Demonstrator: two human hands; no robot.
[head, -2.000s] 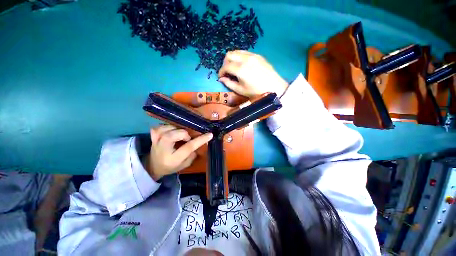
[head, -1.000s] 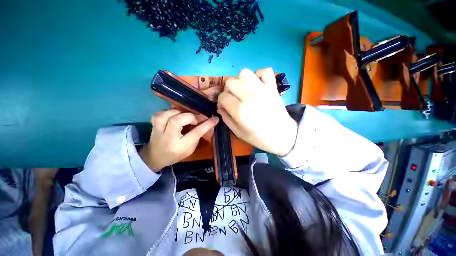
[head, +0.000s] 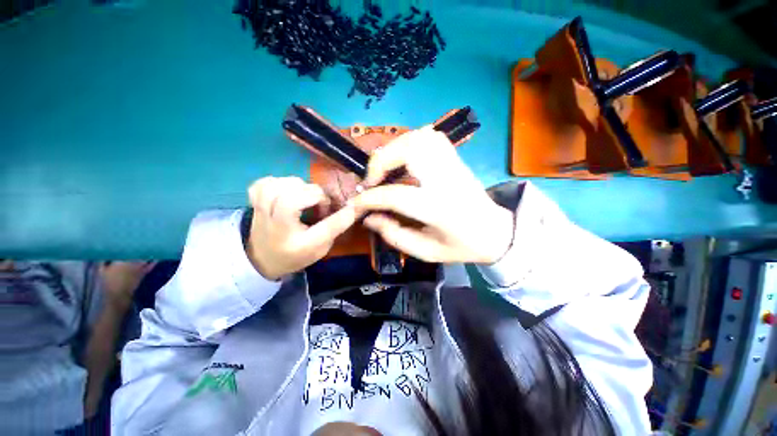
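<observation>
The black Y-shaped arms (head: 328,143) sit on top of an orange-brown jig directly in front of me. The jig's base plate (head: 328,174) shows behind and beside my hands. My left hand (head: 290,223) is at the left of the Y's centre, thumb and index fingertips towards the middle. My right hand (head: 434,200) covers the centre and part of the right arm. The fingertips of both hands meet at the centre. Whether a small part is between them is hidden. A loose heap of small black parts (head: 341,43) lies beyond the jig.
Several more orange-brown jigs (head: 554,145) with black Y arms stand in a row at the right on the blue-green bench top (head: 128,145). A small silver-white item (head: 745,184) lies beside them. A grey-white machine (head: 741,341) is at lower right. Another person's arm (head: 115,306) shows at lower left.
My right hand has come from the heap to the Y's centre and now lies lower across it, fingertips against my left hand's. The view has shifted slightly.
</observation>
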